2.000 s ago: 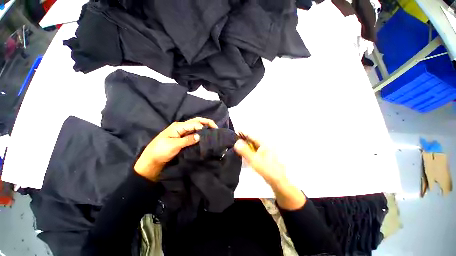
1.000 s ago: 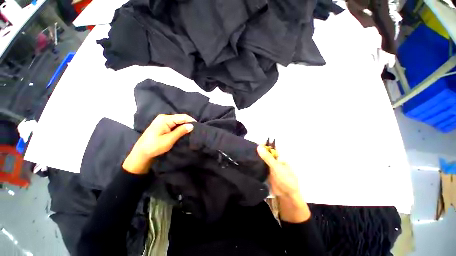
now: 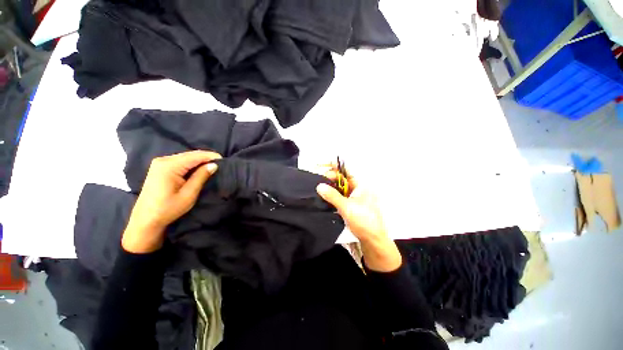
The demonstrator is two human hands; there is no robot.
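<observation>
A black garment [image 3: 239,225] lies over the white table's near edge, its waistband [image 3: 273,179] stretched between both hands. A small pale mark, perhaps a label, shows just below the waistband. My left hand [image 3: 164,195] pinches the waistband at its left end, thumb on top. My right hand [image 3: 358,212] holds the waistband's right end with the thumb. It also holds thread snips [image 3: 341,179], with yellow handle and dark points sticking up beyond the fingers. Part of the snips is hidden in the hand.
A large black garment pile [image 3: 205,48] lies across the table's far side. The white table [image 3: 423,150] reaches right. Gathered black garments [image 3: 464,273] sit below its right edge. Blue crates [image 3: 567,75] stand at the far right. Brown cardboard [image 3: 596,202] lies on the floor.
Since two seconds ago my hands have moved apart and the waistband has opened out flat between them. Since one second ago the view has shifted, with the waistband still stretched.
</observation>
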